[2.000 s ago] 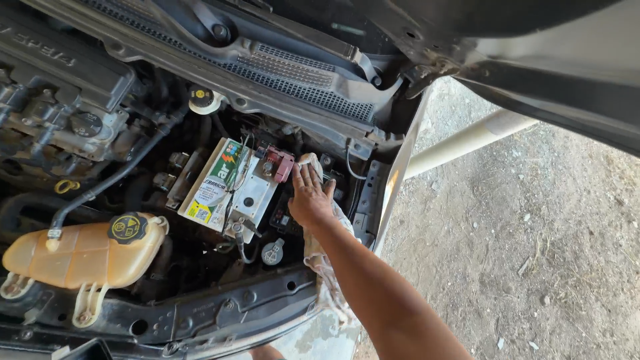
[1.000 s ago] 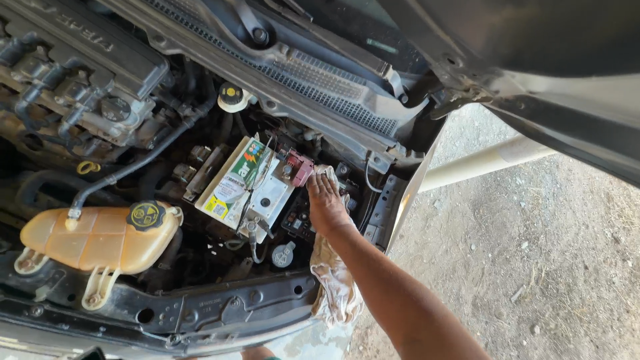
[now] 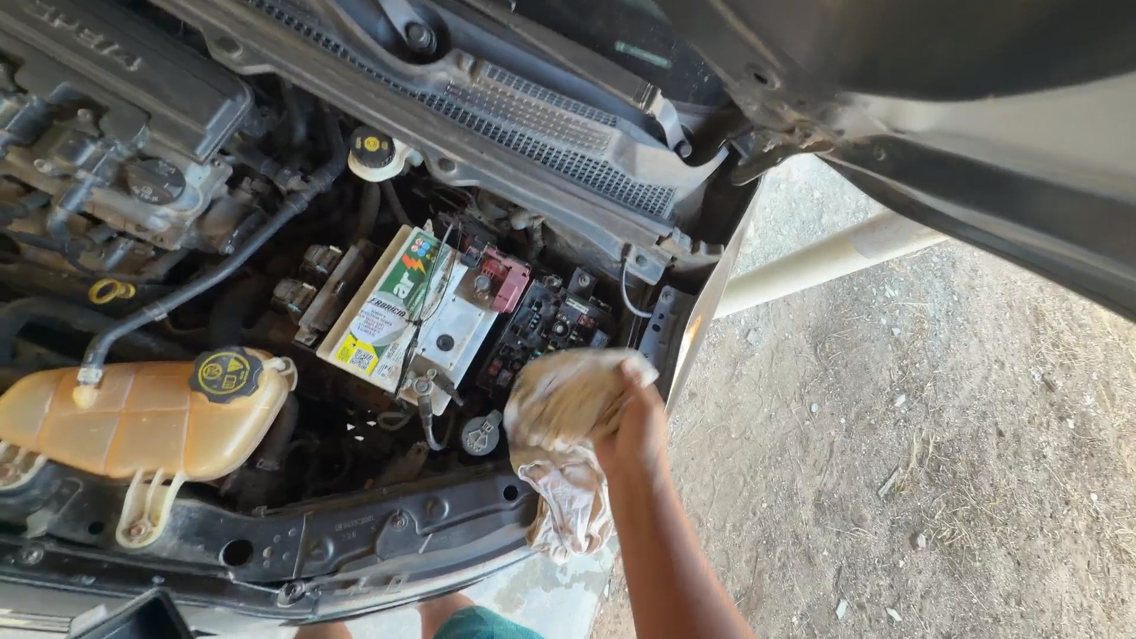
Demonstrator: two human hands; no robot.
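Note:
My right hand [image 3: 637, 426] grips a dirty, crumpled cloth rag [image 3: 568, 404] and holds it over the front corner of the open fuse box [image 3: 559, 324]. The rag's lower part hangs over the car's front edge. Left of the fuse box sits the car battery [image 3: 399, 315], with a red terminal cover [image 3: 508, 282] at its upper right corner and a cable clamp [image 3: 424, 386] at its lower end. A washer fluid cap [image 3: 481, 433] lies just left of the rag. My left hand is not in view.
An orange-stained coolant reservoir [image 3: 142, 417] with a black cap is at the left, below the engine cover [image 3: 115, 71]. The raised hood [image 3: 976, 151] spans the upper right. A pale pole [image 3: 825, 262] stands beyond the fender, over gravel ground. Bare legs show at the bottom edge.
My right hand has lifted the rag off the fuse box and drawn it toward the car's front edge, exposing the fuses. Earlier the hand lay beside the red terminal cover.

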